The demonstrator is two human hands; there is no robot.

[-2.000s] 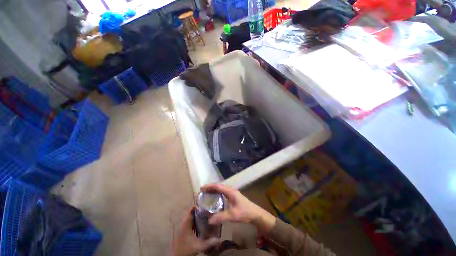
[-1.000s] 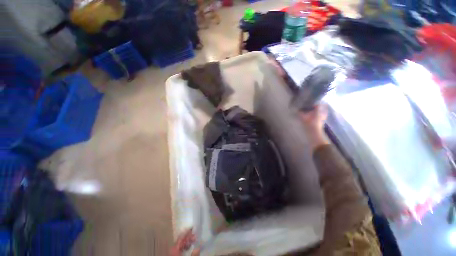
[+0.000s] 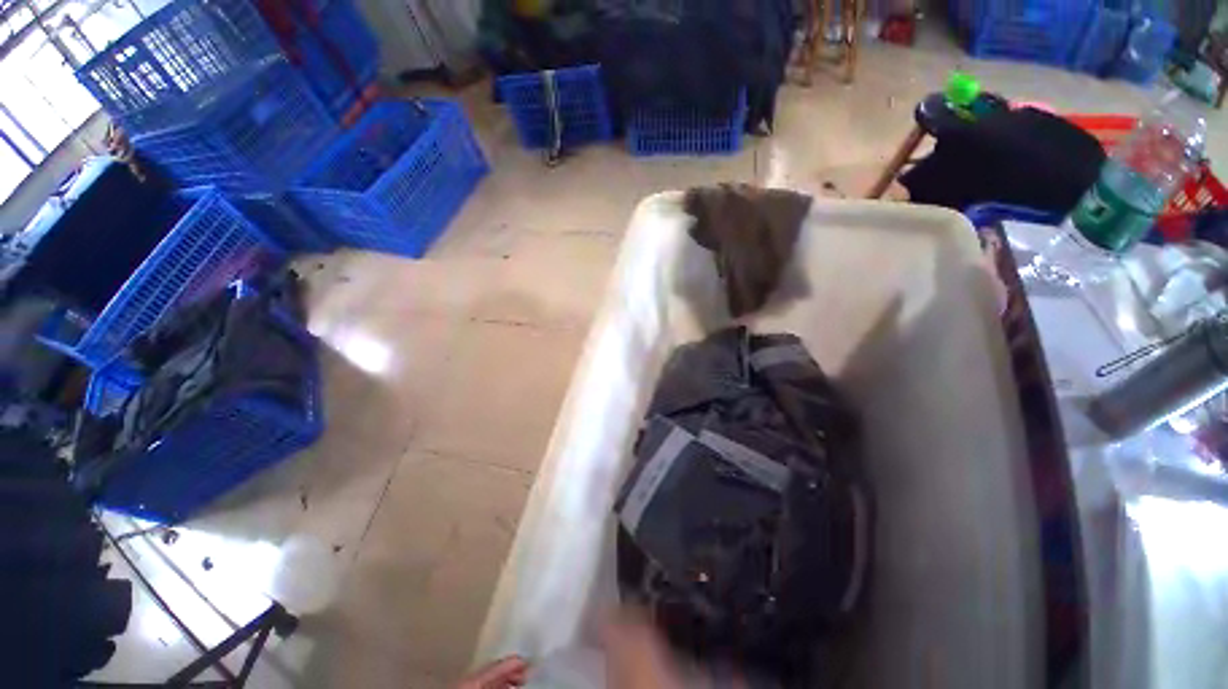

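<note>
A large off-white plastic tub (image 3: 559,565) stands in front of me, with a dark garment bundle (image 3: 734,505) with grey strips inside. A brown cloth (image 3: 754,242) hangs over its far rim. A metal flask (image 3: 1165,377) lies on its side on the table at the right, out of my hands. My left hand (image 3: 498,674) shows only as fingertips at the bottom edge, by the tub's near left rim; its grip is hidden. My right hand (image 3: 644,653) is a blur at the bottom, near the bundle's lower left; I cannot tell its hold.
The white-topped table (image 3: 1057,316) runs along the tub's right side, with a green-labelled plastic bottle (image 3: 1124,202) on it. Blue crates (image 3: 404,175) stand at the left, one nearer with dark cloth (image 3: 216,364). Black cloth (image 3: 1003,168) lies beyond the tub. Thin dark metal legs (image 3: 243,646) stand lower left.
The flask went from both hands to my right hand over the table, and now lies there released. My right hand has come back over the tub. The view has turned left.
</note>
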